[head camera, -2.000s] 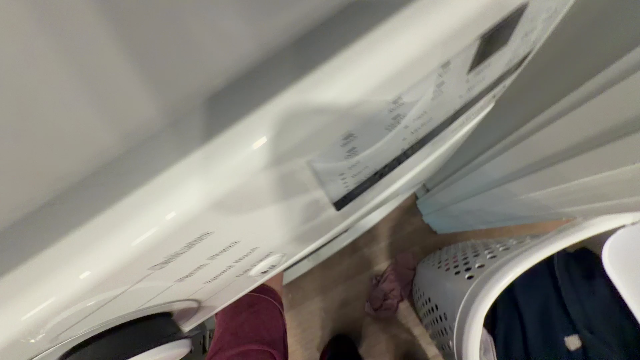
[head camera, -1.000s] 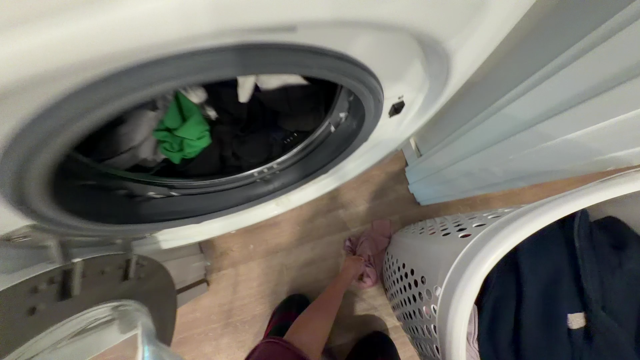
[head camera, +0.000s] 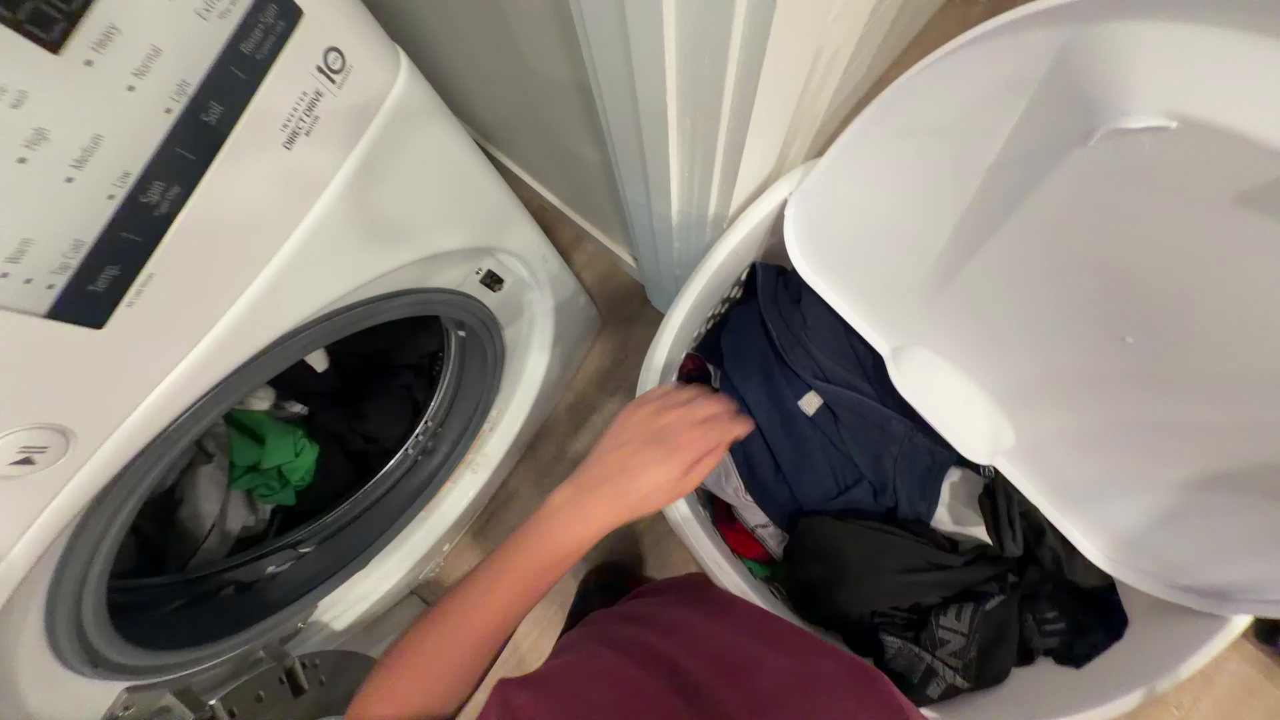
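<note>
My left hand (head camera: 665, 445) reaches over the near rim of a white plastic laundry basket (head camera: 690, 535). Its fingers are bent and blurred at the edge of a navy garment (head camera: 830, 400) with a small pale tag; whether they grip it cannot be told. Black clothing (head camera: 900, 590) with pale print lies below the navy garment, and a bit of red cloth (head camera: 740, 535) shows by the basket wall. My right hand is out of view. To the left, a front-load washer (head camera: 400, 190) stands open, holding dark clothes and a green cloth (head camera: 270, 455) in its drum.
A white basket lid (head camera: 1090, 300) stands raised over the right part of the basket. Pale wall trim (head camera: 690, 120) rises behind the gap between washer and basket. The washer door's hinge (head camera: 240, 690) shows at the lower left.
My left hand has moved from a pink cloth on the floor up to the basket rim. The pink cloth no longer shows. The view has swung toward the basket.
</note>
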